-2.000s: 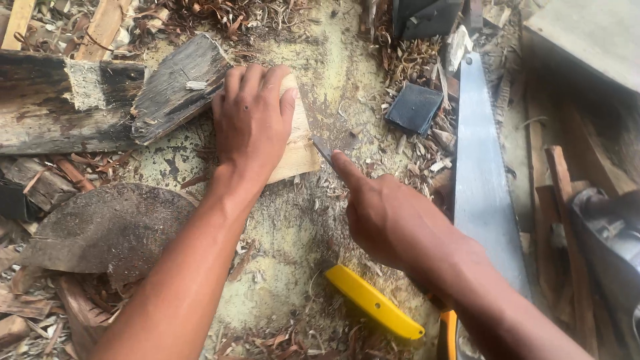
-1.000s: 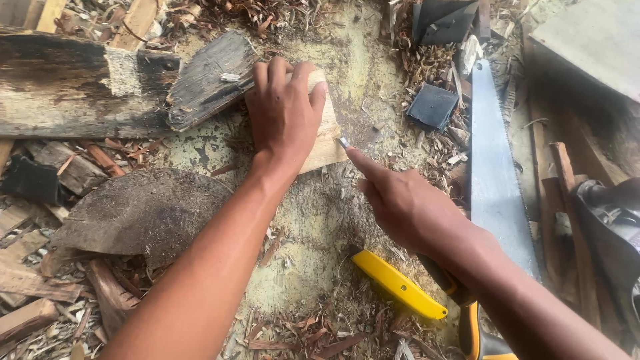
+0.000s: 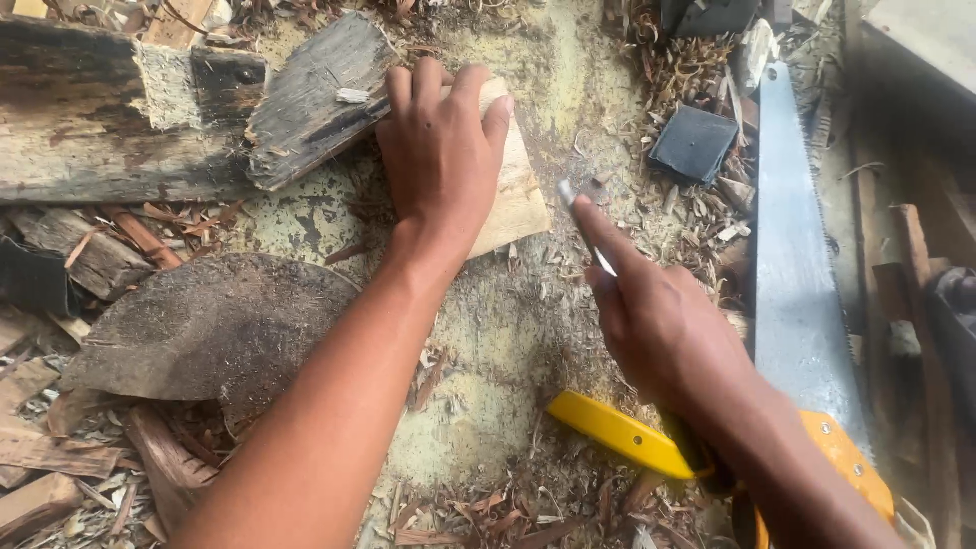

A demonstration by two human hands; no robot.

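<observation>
My left hand (image 3: 442,152) presses on a pale flat piece of wood (image 3: 526,191), fingers over its top edge and thumb along its right side. To the right, my right hand (image 3: 656,313) grips a narrow metal-bladed hand tool (image 3: 565,191), its index finger laid along the blade. The blade's tip is apart from the wood's right edge; the handle is mostly hidden by the palm and wrist, and the exact kind of tool cannot be told. Below that hand lies a yellow tool handle or case (image 3: 621,436), partly covered by the wrist.
A handsaw (image 3: 797,252) lies along the right, its orange handle (image 3: 846,457) partly under my forearm. Nearby is a black square block (image 3: 692,143). Weathered boards (image 3: 320,99) lie upper left, above a rounded dusty wood piece (image 3: 221,328). Shavings and offcuts (image 3: 57,450) surround the worn surface.
The tool's tip, earlier at the wood's right edge, is now a little away from it, to the right. My left hand still holds the wood. The view has shifted slightly.
</observation>
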